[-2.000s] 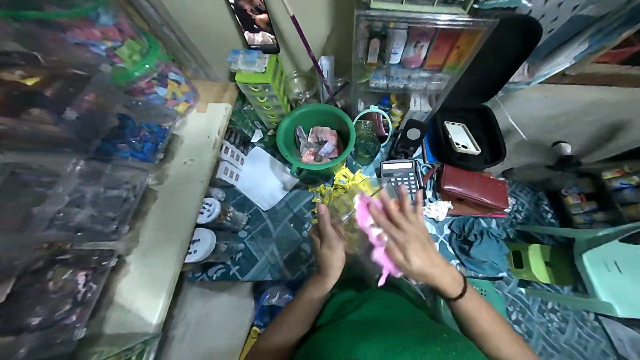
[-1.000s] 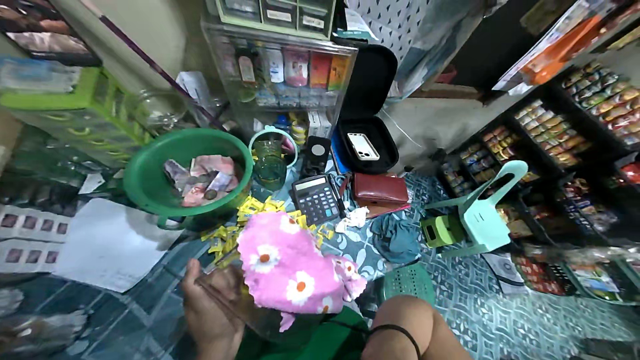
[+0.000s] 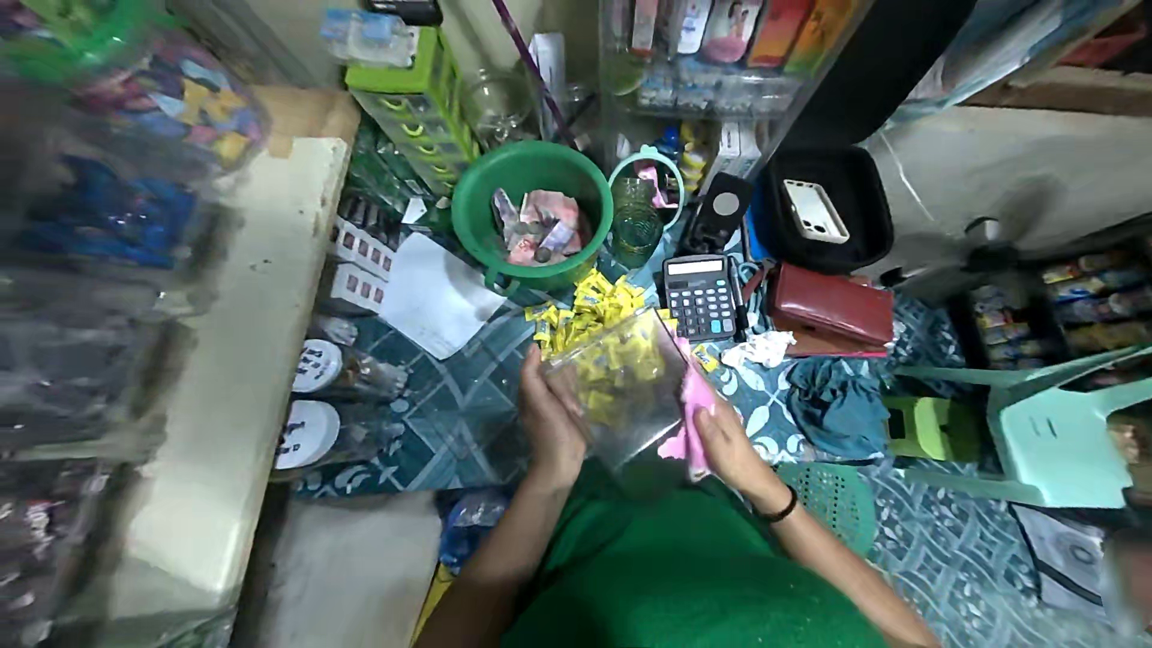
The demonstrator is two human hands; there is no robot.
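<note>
A clear plastic container (image 3: 621,387) is held in front of my body, and yellow wrapped candies show through it. My left hand (image 3: 551,418) grips its left side. On its right side my right hand (image 3: 720,441) presses a pink cloth (image 3: 695,423) with a flower print against the wall. Just beyond the container, a pile of yellow wrapped candies (image 3: 598,301) lies on the patterned table cover. Behind the pile stands a green plastic basin (image 3: 468,216) with banknotes (image 3: 551,220) and coins in it. Right of the pile is a calculator (image 3: 699,297).
White paper (image 3: 436,292) and white-lidded jars (image 3: 317,366) are at the left. A green drawer unit (image 3: 409,108) and a glass mug (image 3: 635,225) stand behind. To the right are a dark red wallet (image 3: 832,310), crumpled tissue (image 3: 760,349), an open black case (image 3: 868,211) and a light green chair (image 3: 1062,441).
The pink cloth, spread over the container's top a second ago, is now bunched at its right side under my right hand. The view has swung back left.
</note>
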